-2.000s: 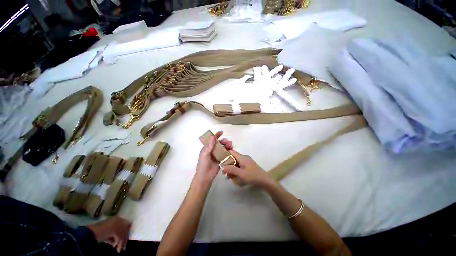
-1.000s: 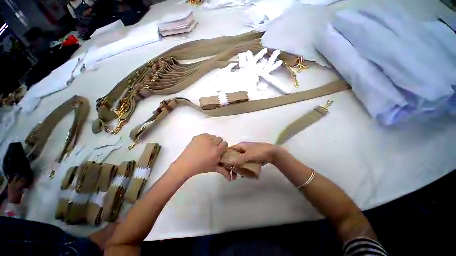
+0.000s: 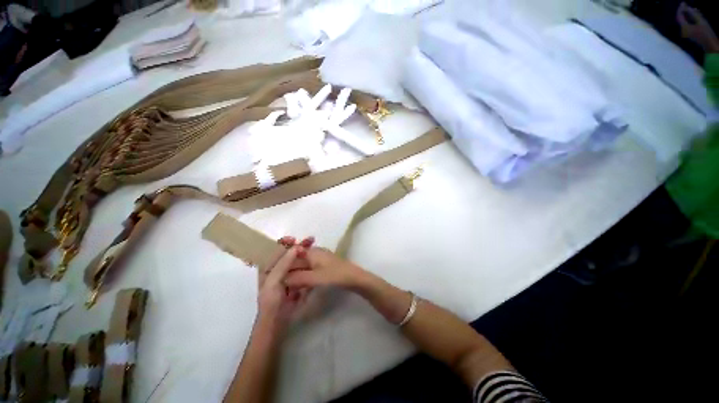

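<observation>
My left hand (image 3: 276,287) and my right hand (image 3: 322,269) meet around a tan webbing strap (image 3: 240,240). A flat folded length sticks out to the upper left of my fingers. The strap's tail (image 3: 370,208) runs out behind my right hand to a small gold hook (image 3: 415,173). My fingers hide the middle of the strap. A folded strap bundle (image 3: 235,186) with a white paper band lies beyond my hands, next to a heap of white paper strips (image 3: 303,130).
Several banded bundles (image 3: 118,350) stand in a row at lower left. A fanned strap pile (image 3: 150,142) lies at far left. White-lilac sheets (image 3: 504,94) are heaped at right. Stacked cards (image 3: 167,47) lie at the far side. A person's green sleeve (image 3: 698,177) shows at the right edge.
The view has swung right, so the table things sit further left. The strap in my hands now extends flat to the upper left. The hooked tail has come into view since the oldest frame.
</observation>
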